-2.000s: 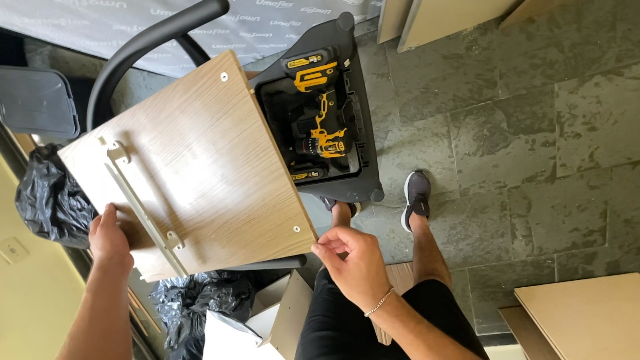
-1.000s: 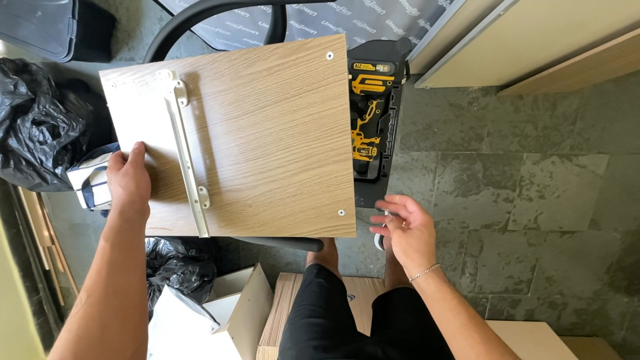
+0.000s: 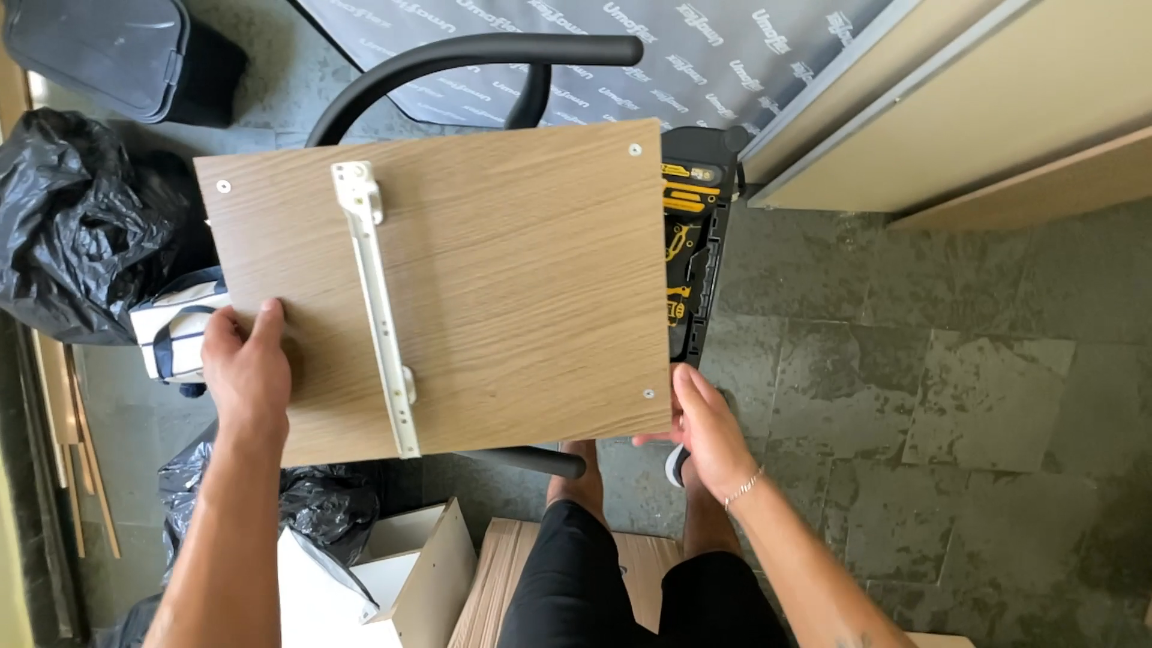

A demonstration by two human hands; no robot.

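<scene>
A square wood-grain panel (image 3: 522, 288) lies in front of me, held up at its two sides. My left hand (image 3: 247, 373) grips its left edge, thumb on the upper face. At the lower right corner my right hand (image 3: 702, 423) holds the edge, its fingers partly hidden beneath. A white metal drawer runner (image 3: 378, 306) is fixed across the panel's left part, and round white fittings (image 3: 649, 394) sit near its corners. Beyond the right edge shows an open black tool case (image 3: 711, 261) with a yellow and black cordless drill (image 3: 677, 306), partly covered by the panel.
A curved black armrest (image 3: 486, 49) rises behind the panel. Black plastic bags (image 3: 72, 225) and a dark lidded bin (image 3: 108, 54) stand left. Boards (image 3: 972, 108) lean at upper right. A white drawer box (image 3: 423, 558) and stacked wooden boards (image 3: 490, 576) lie near my legs on the slate floor (image 3: 846, 387).
The panel has turned from its slanted position two seconds ago. My right hand, off the panel one second ago, now holds its lower right corner. My left hand stays at the left edge.
</scene>
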